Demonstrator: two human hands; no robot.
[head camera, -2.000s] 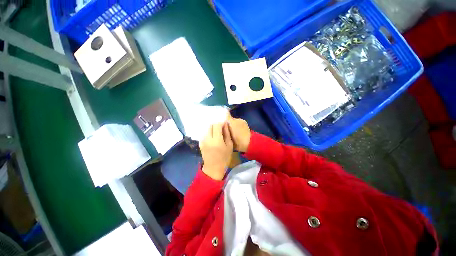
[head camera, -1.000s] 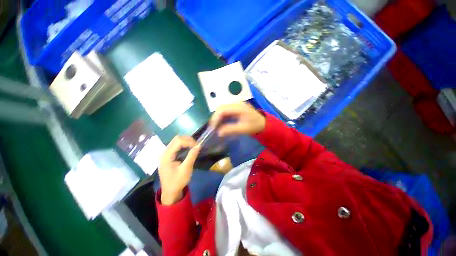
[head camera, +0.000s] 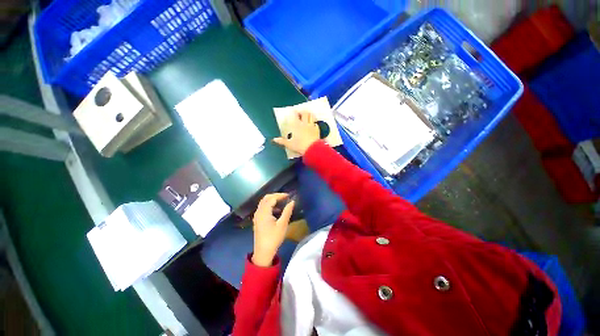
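Observation:
My right hand is over the single beige punched card, thumb apart from the fingers, covering part of its large hole. Whether it grips the card cannot be seen. My left hand is above my lap, fingers apart and empty. The centre leaflet stack lies flat on the green bench. The left leaflet stack, with stepped edges, lies at the bench edge. A dark brown card lies between the stacks, with small white slips overlapping it.
A punched card stack stands at the far left by a perforated blue basket of white bagged items. A blue crate on the right holds an open carton of papers and clear hardware packs. A blue tray lies behind it.
One second ago both hands held a thin item above my lap; it no longer shows in them. My right hand has moved away onto the beige card. My left hand has moved right.

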